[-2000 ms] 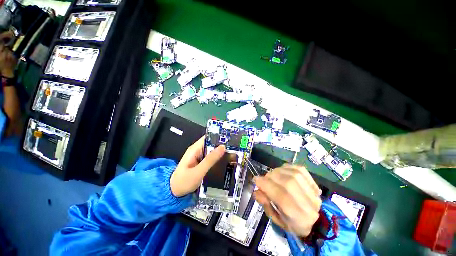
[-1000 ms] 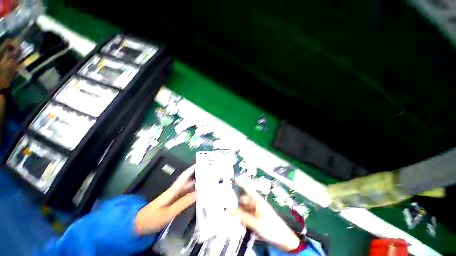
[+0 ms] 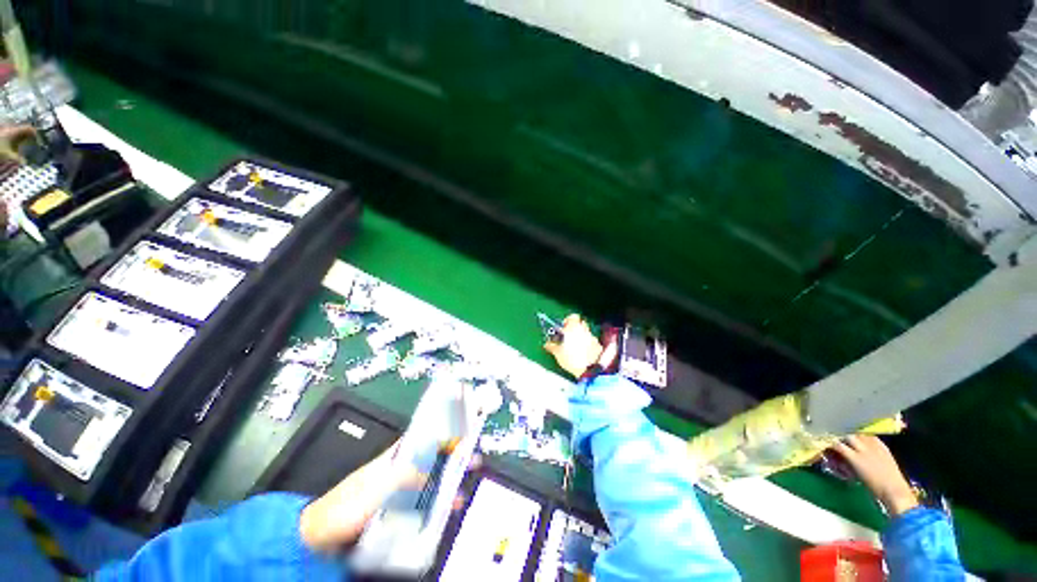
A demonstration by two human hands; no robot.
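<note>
My left hand, at bottom centre, holds a silver-white phone mid-frame, tilted and blurred, above the black foam tray. Phone frames sit in slots of this tray. My right arm reaches forward over the white strip. My right hand has its fingertips closed at a small dark board over the green belt. Tweezers cannot be made out. Loose white-silver boards lie scattered behind the tray.
Stacked black trays with phone frames stand at left. Another phone frame lies on the belt beside my right wrist. A slanting post with yellow tape stands at right. Another person's hand is beyond it, near a red bin.
The view has shifted. My right hand has left the phone frame and moved forward to the board on the belt. My left hand has tilted the frame. Another person's hand appears at right.
</note>
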